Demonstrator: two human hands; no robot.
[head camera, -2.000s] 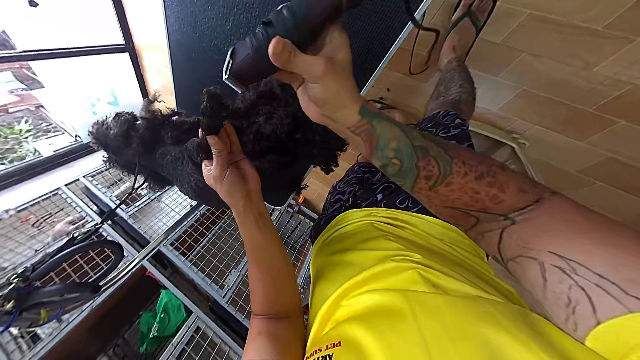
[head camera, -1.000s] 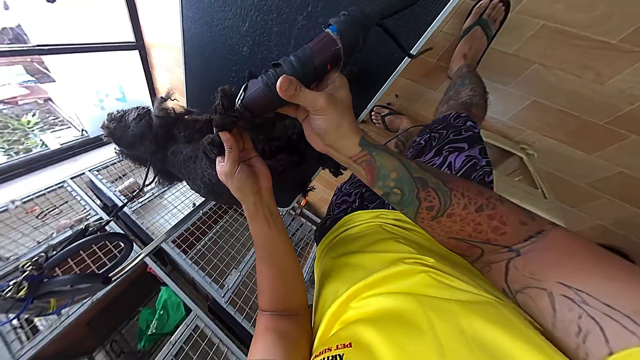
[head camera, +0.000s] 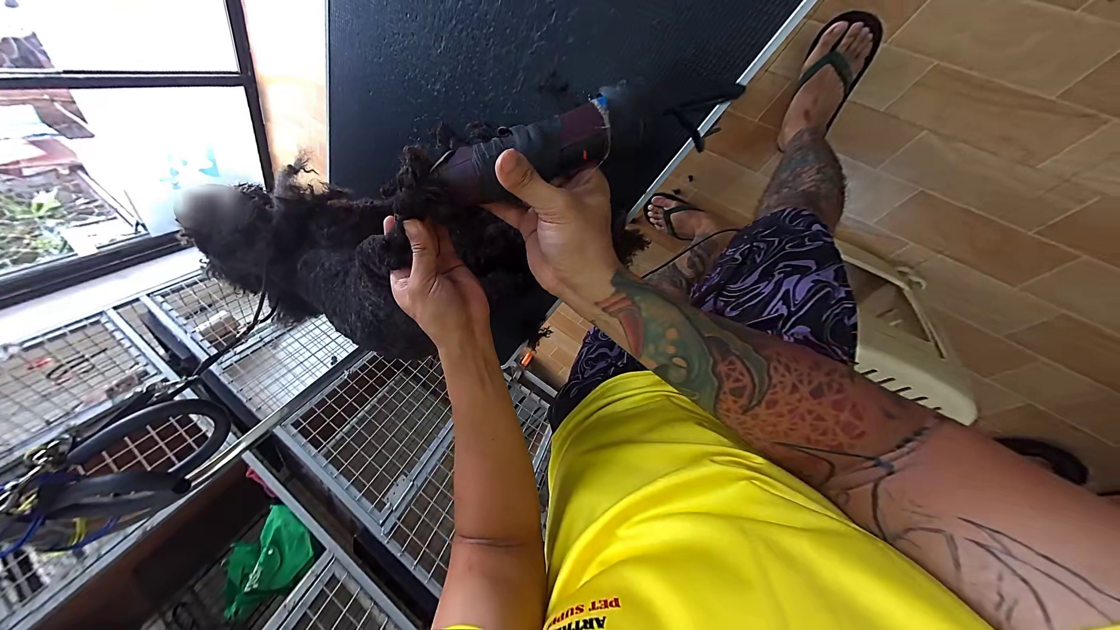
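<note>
A black curly-coated dog (head camera: 341, 262) is on a dark textured grooming table (head camera: 420, 61), its head toward the window. My left hand (head camera: 442, 289) pinches a tuft of its matted coat between thumb and fingers. My right hand (head camera: 564, 219) is closed around a dark electric hair clipper (head camera: 525, 153), thumb on top. The clipper's front end meets the coat just above my left fingertips; the blade is hidden in the hair. A cord trails from the clipper's rear end past the table edge.
Metal wire cages (head camera: 376, 446) stand below the dog, with a green bag (head camera: 267, 556) inside one. Leashes and a black looped handle (head camera: 149, 437) hang at left. A cream plastic chair (head camera: 910, 350) is by my legs on the tiled floor (head camera: 989, 175). A window (head camera: 131, 79) is at upper left.
The clipper, held above the coat two seconds ago with its blade showing, has come down into the hair by my left hand. My left hand still pinches the coat.
</note>
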